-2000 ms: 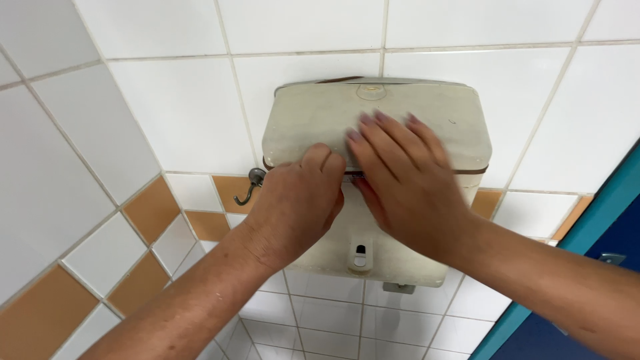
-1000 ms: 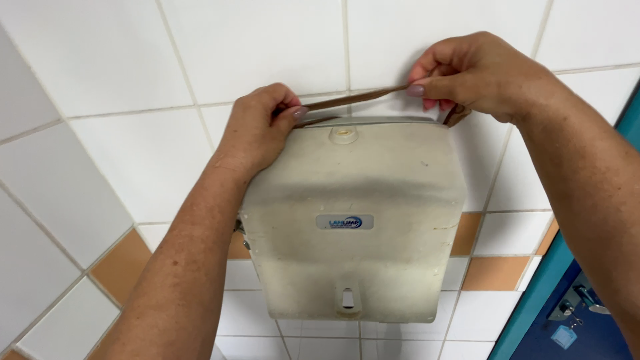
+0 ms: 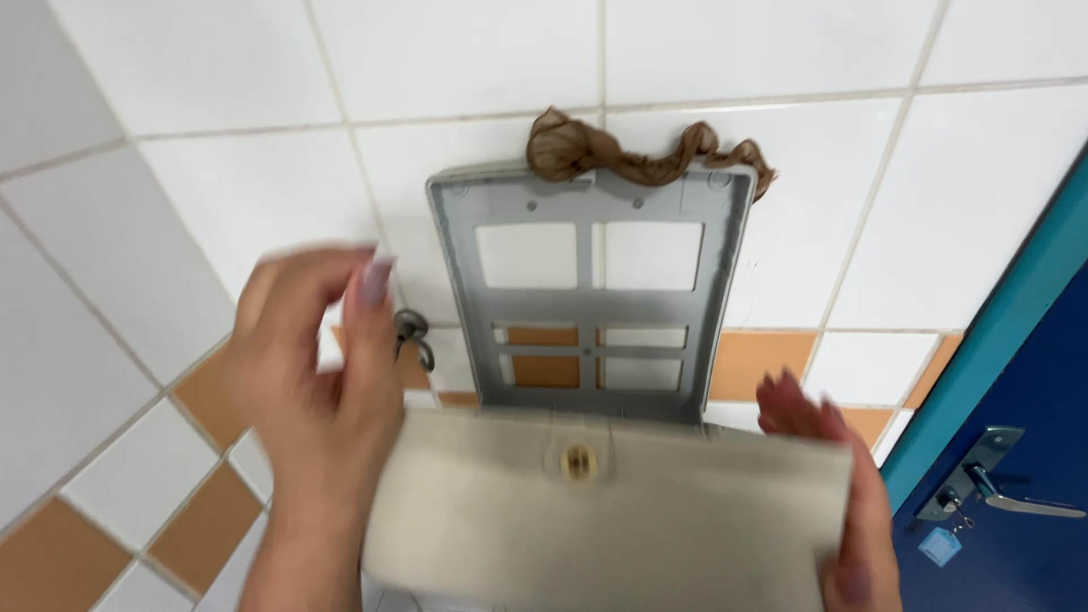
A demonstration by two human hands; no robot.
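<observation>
The cream cover of a wall dispenser (image 3: 612, 518) hangs tipped forward and down, its round yellowish lock facing up. Behind it the grey plastic back frame (image 3: 586, 302) shows on the wall. A crumpled strip of brown sheer fabric (image 3: 629, 157) lies along the frame's top edge. My left hand (image 3: 314, 365), blurred, is raised at the cover's left side with fingers and thumb apart and nothing between them. At the right edge of the cover is my right hand (image 3: 858, 510), partly hidden behind it; whether it grips the cover cannot be told.
A metal hook (image 3: 412, 336) is fixed to the wall left of the frame. White and orange tiles surround it, with a wall corner at the left. At the right stands a blue door (image 3: 1020, 382) with a handle (image 3: 1020, 501) and a key with a blue tag (image 3: 940, 546).
The cover, closed a second ago, has swung forward and down, exposing the frame. My hands have let go of the brown strip, held stretched above the dispenser before, and moved down.
</observation>
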